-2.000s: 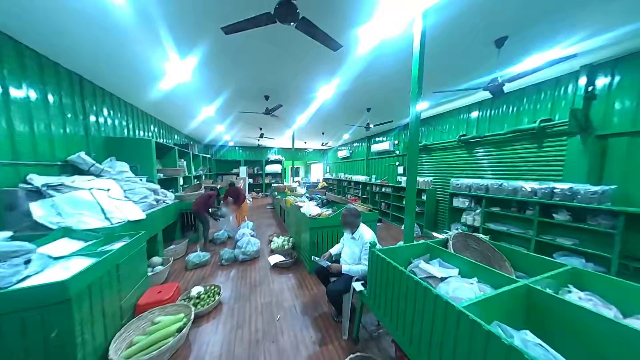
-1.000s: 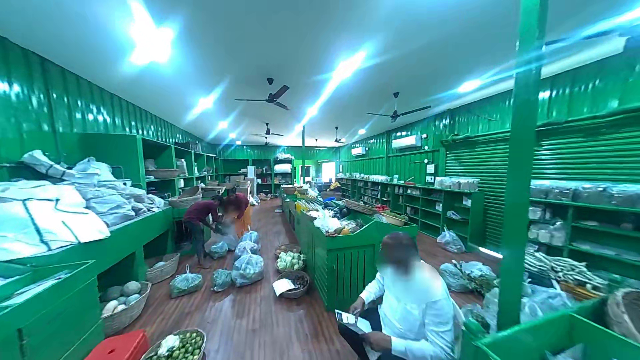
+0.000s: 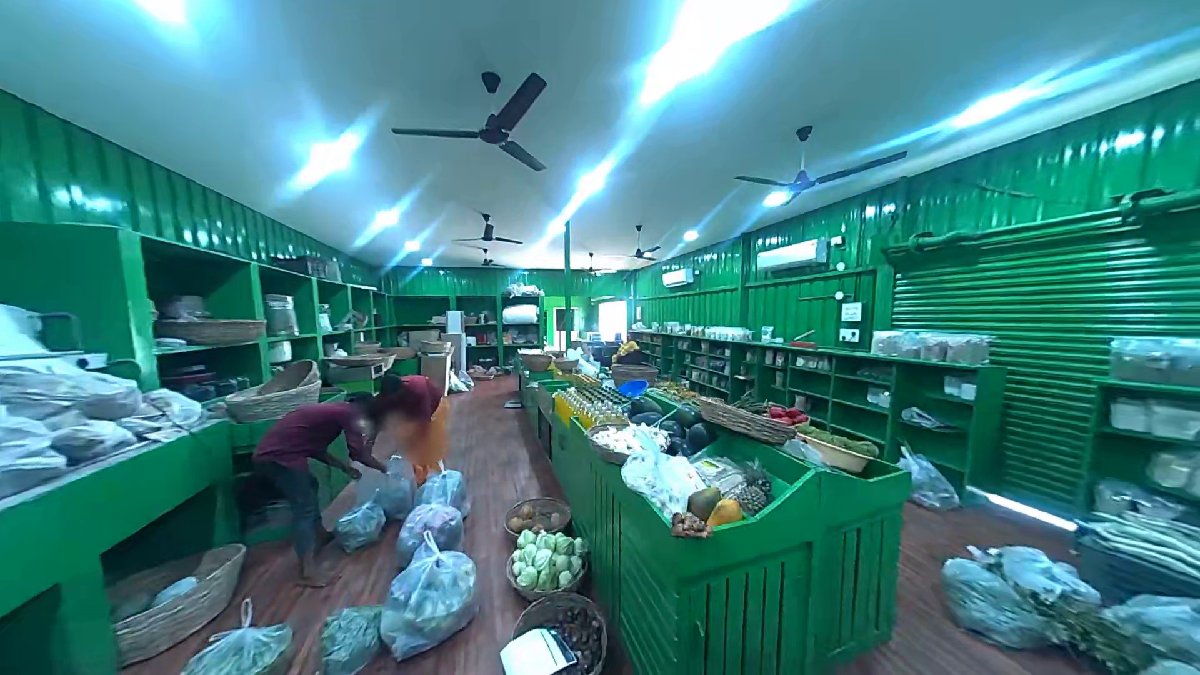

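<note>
Neither of my hands shows in the head view, so what they hold is hidden. In front stands a green produce counter [image 3: 750,572] with pineapples [image 3: 753,492], dark watermelons [image 3: 698,437], a wicker basket of white produce [image 3: 614,441] and rows of bottles [image 3: 600,405]. On the wooden floor to its left are a basket of pale green vegetables [image 3: 546,561] and a basket of dark produce [image 3: 579,630] with a white paper [image 3: 537,653] on it. Knotted plastic bags of produce [image 3: 429,600] lie farther left.
Two people bend over bags at the left; one wears a maroon shirt [image 3: 305,433]. A green shelf unit [image 3: 131,309] lines the left wall, more shelves [image 3: 947,422] the right. A wicker basket [image 3: 178,609] is at the lower left, and bagged greens [image 3: 1017,595] lie at the lower right.
The view has moved forward along the room. The seated person in a white shirt, seen in both earlier frames, is out of view, as is the green post that stood nearby.
</note>
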